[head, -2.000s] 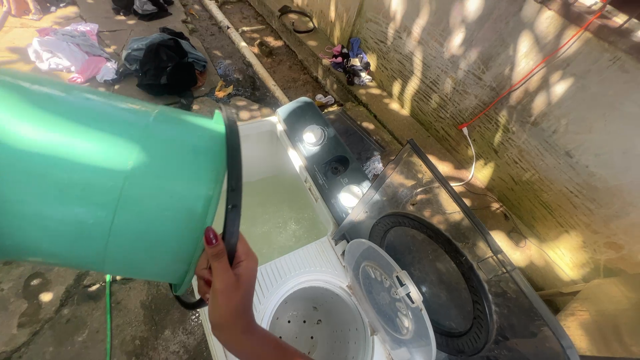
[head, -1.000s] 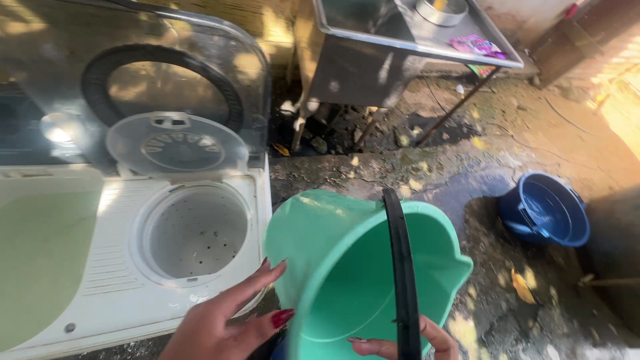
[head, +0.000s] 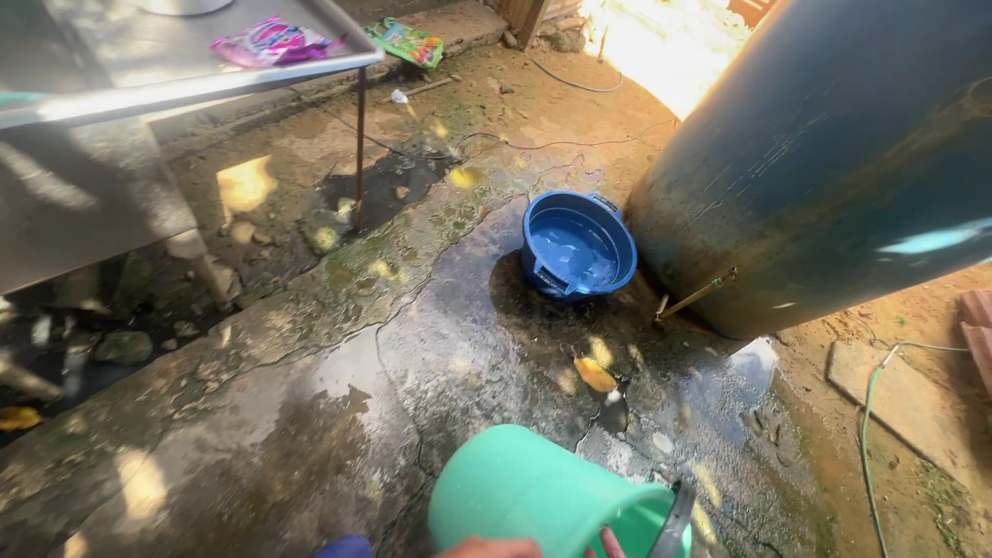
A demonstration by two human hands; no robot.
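Note:
A green plastic bucket (head: 535, 488) lies tilted on its side at the bottom of the view, its mouth facing right, with a black handle (head: 673, 519) at the rim. Part of my left hand (head: 492, 547) is against the near side of the bucket, cut off by the frame edge. Fingertips (head: 611, 541) show inside the bucket's mouth; they seem to be my right hand's, but its grip is hidden. Beyond the bucket, a round blue plastic tub (head: 580, 244) holding water stands upright on wet concrete.
A large blue cylindrical tank (head: 821, 170) with a small tap (head: 725, 277) rises right of the tub. A metal table (head: 194, 89) bearing a pink packet (head: 275, 43) stands upper left, beside a stony wet gutter. A green hose (head: 866, 442) lies at right.
The view has swung right, away from the washing machine. The bucket, held over the machine two seconds ago, is now over the wet ground near the blue tub.

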